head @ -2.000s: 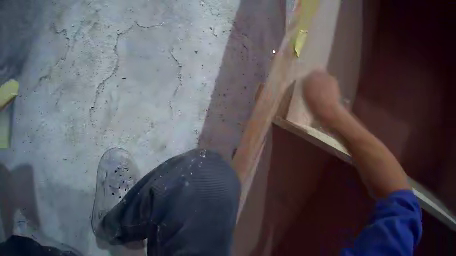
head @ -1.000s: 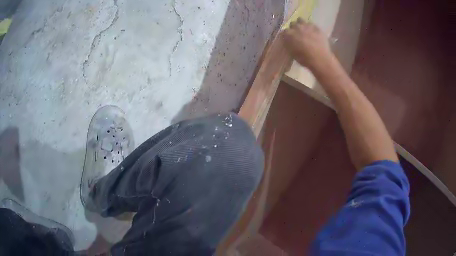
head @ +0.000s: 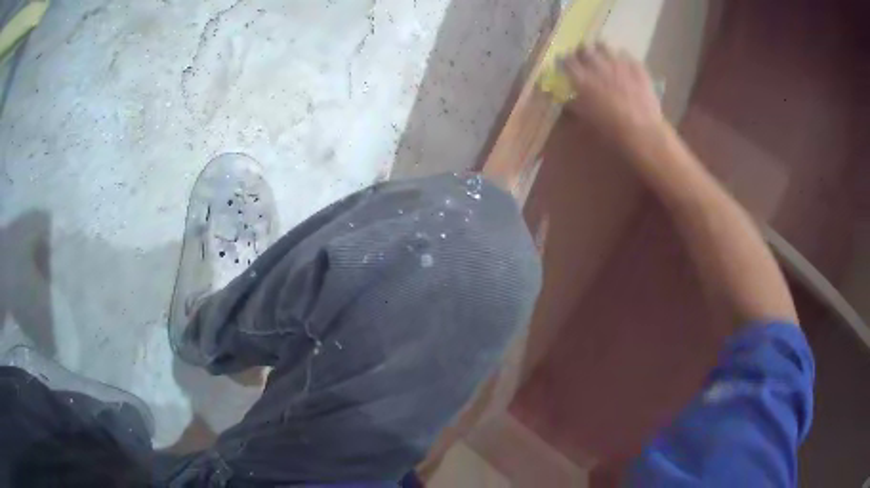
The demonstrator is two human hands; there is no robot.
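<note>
My right hand point(head: 611, 91) is at the upper right, fingers bent down on the pale wood edge of an open cabinet carcass point(head: 520, 138). It is slightly blurred, and I cannot tell whether it holds a spreader. Yellow filler point(head: 556, 84) shows beside the fingertips, and a yellow strip point(head: 579, 24) runs along the edge above. The carcass inside point(head: 611, 305) is reddish brown. My left hand is not in view.
My bent knee point(head: 429, 257) in grey trousers is against the carcass edge. A speckled pale shoe point(head: 234, 214) stands on the stained grey floor point(head: 114, 124). A brown carcass divider point(head: 820, 286) is at right. A yellow thing point(head: 19, 27) is cut off at top left.
My right hand has moved up from above the divider corner to the yellow filler on the edge. The knee and shoe appear higher in the picture.
</note>
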